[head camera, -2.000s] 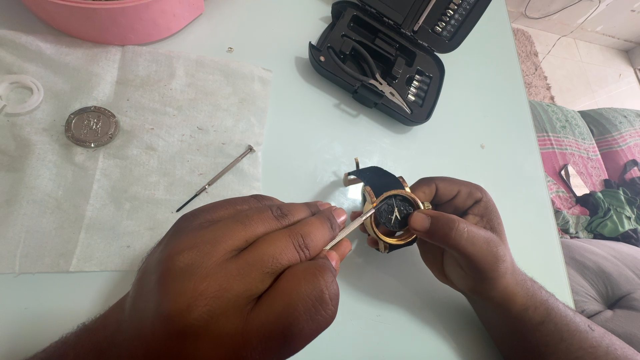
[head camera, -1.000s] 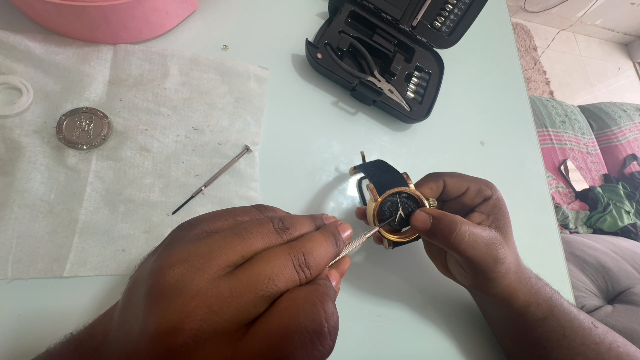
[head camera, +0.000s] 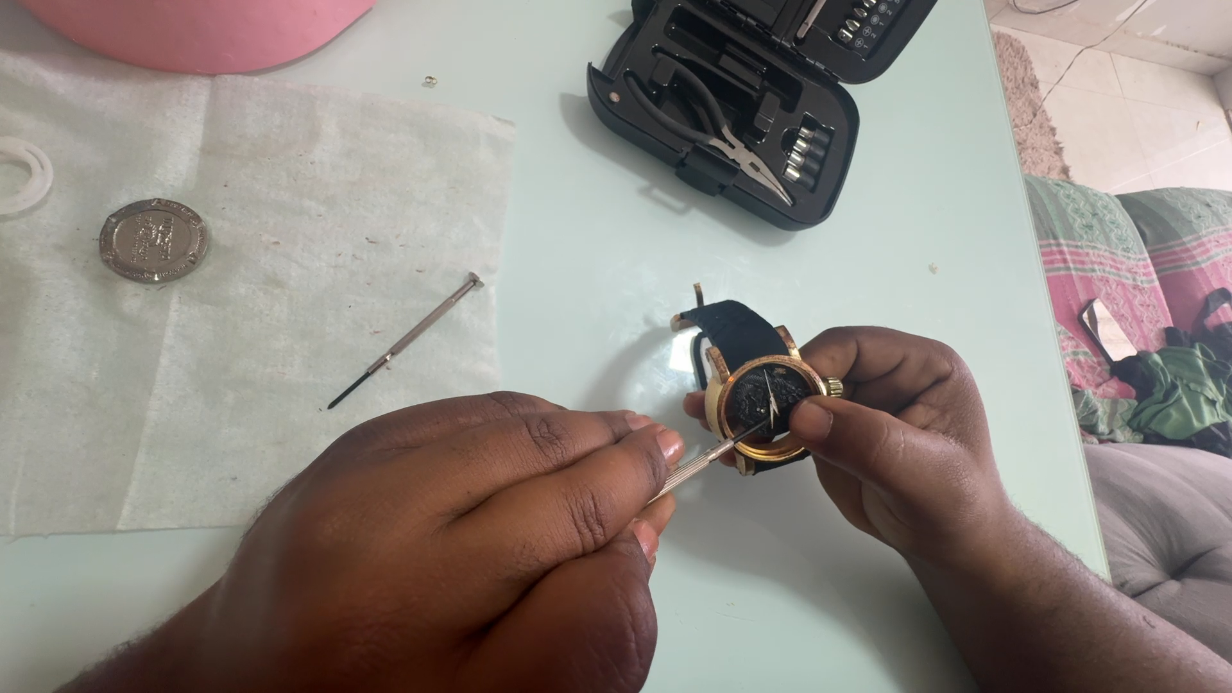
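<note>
My right hand (head camera: 895, 433) grips a gold-coloured wristwatch (head camera: 767, 399) with a black dial and a dark strap, the thumb over the dial's right edge by the crown. In my left hand (head camera: 500, 539) is a thin metal precision screwdriver (head camera: 695, 468), pinched between the fingertips. Its dark tip reaches over the lower part of the dial, near the hands; whether it touches the dial I cannot tell. A second precision screwdriver (head camera: 409, 337) lies on a pale cloth (head camera: 269, 414), and a round metal watch case back (head camera: 154, 241) lies farther left on it.
An open black tool case (head camera: 837, 183) holds long-nose pliers (head camera: 727, 144) and several bits and sockets at the back of the glass table (head camera: 943, 327). A pink container (head camera: 202, 34) stands at the back left. A white ring (head camera: 34, 178) lies at the cloth's left edge.
The screwdriver in my left hand has moved from the watch's left rim onto the lower part of the dial. My right hand still holds the watch.
</note>
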